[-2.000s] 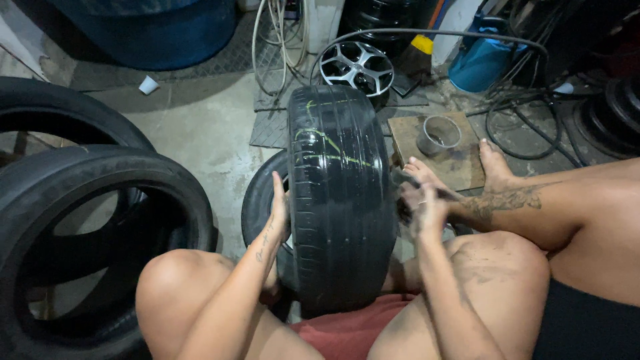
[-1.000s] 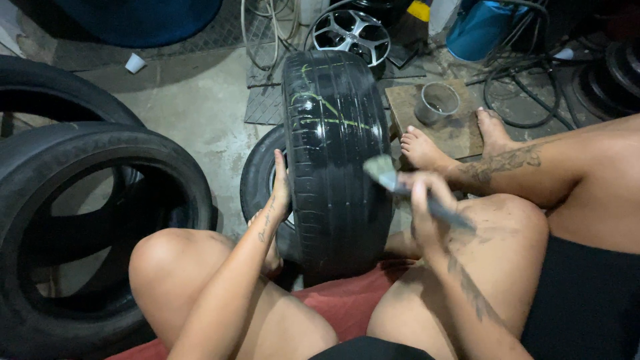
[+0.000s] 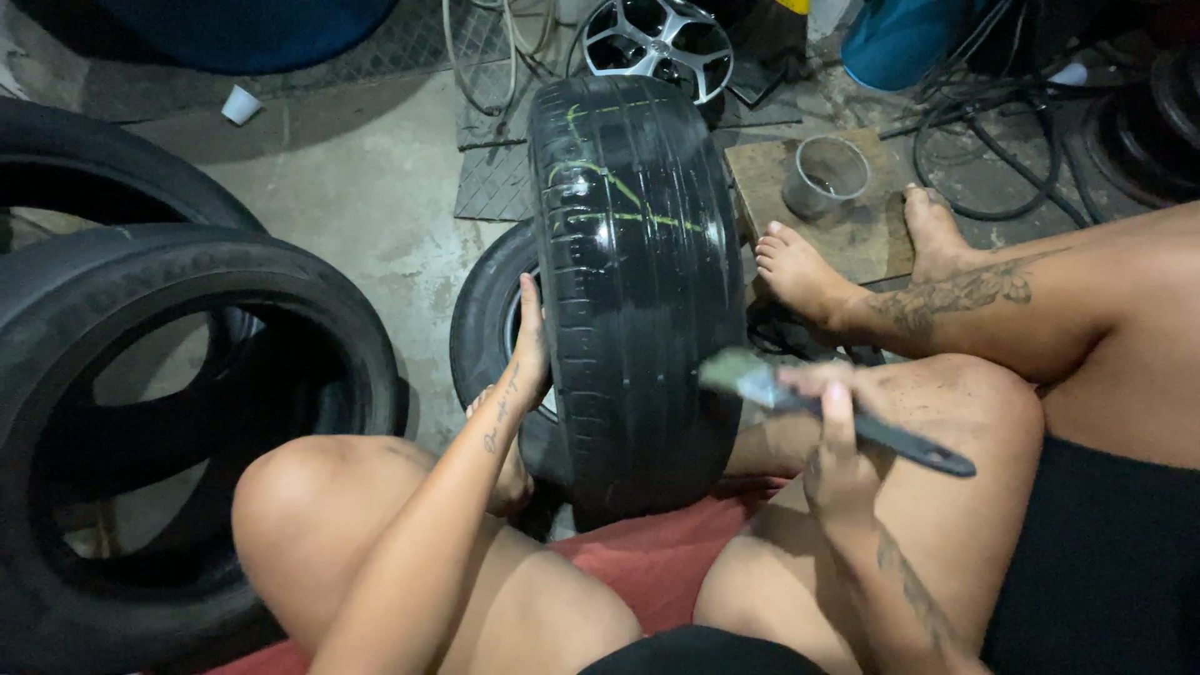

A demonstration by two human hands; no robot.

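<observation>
A black rubber tire [image 3: 637, 309] stands upright between my legs, its tread facing me. The upper tread looks wet and glossy and bears yellow-green lines. My left hand [image 3: 532, 347] rests flat against the tire's left side, fingers pointing up. In my right hand [image 3: 834, 422] is a paintbrush [image 3: 872, 431] with a dark handle, its pale bristles at the tire's right edge; whether they touch it is blurred. A clear plastic tub [image 3: 826, 176] with some liquid in it stands on a wooden board [image 3: 881, 230] beyond the brush.
Loose tires [image 3: 347, 309] lie at the left. Another tire [image 3: 483, 309] is partly hidden behind the upright one. A wheel cover [image 3: 658, 47], black hoses [image 3: 1041, 159] and a blue container [image 3: 891, 47] are farther off. Another person's legs [image 3: 1087, 272] and feet are close on the right.
The brush, blurred at the tire's right side two seconds ago, was over the tread one second ago and is now lower, near the right edge. My left hand stays against the tire.
</observation>
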